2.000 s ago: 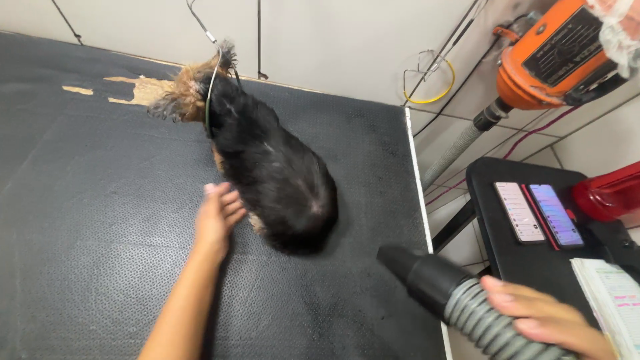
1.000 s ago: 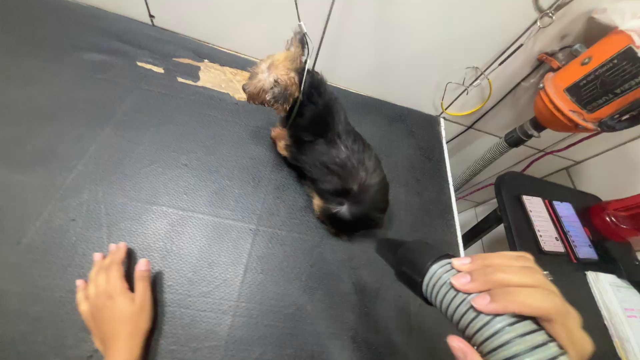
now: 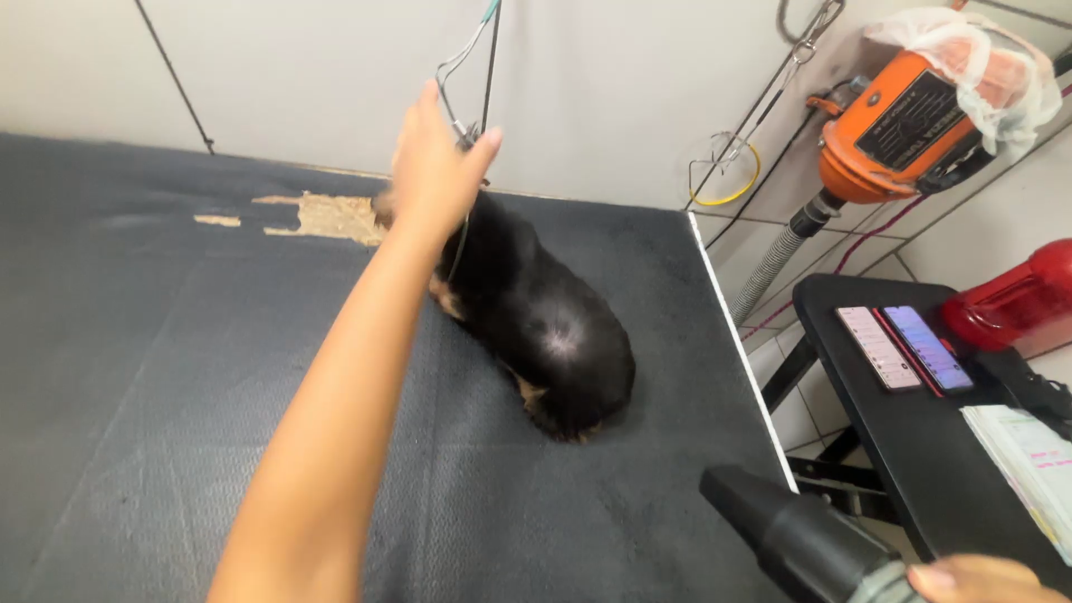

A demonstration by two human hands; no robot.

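Observation:
A small black and tan dog (image 3: 544, 310) is on the black textured mat (image 3: 251, 377), with a thin loop around its neck running up to a tether (image 3: 461, 59). My left hand (image 3: 440, 159) is raised at the dog's head, thumb and fingers apart, beside the tether; the hand covers most of the head. Whether it touches either is not clear. At the bottom right my right hand (image 3: 988, 579) grips the grey ribbed hose of a dryer, mostly out of frame. The dryer's black nozzle (image 3: 779, 519) points up-left, apart from the dog.
An orange dryer motor (image 3: 892, 126) with a hose hangs on the tiled wall. Right of the table, a black stand (image 3: 913, 452) holds two phones (image 3: 904, 347), a red bottle (image 3: 1017, 297) and papers (image 3: 1022, 469). A yellow loop (image 3: 729, 180) hangs near the corner. The mat has a torn patch (image 3: 335, 216).
My left hand has moved from the mat at the lower left up to the dog's head. My right hand still holds the dryer hose, now lower and farther right in view.

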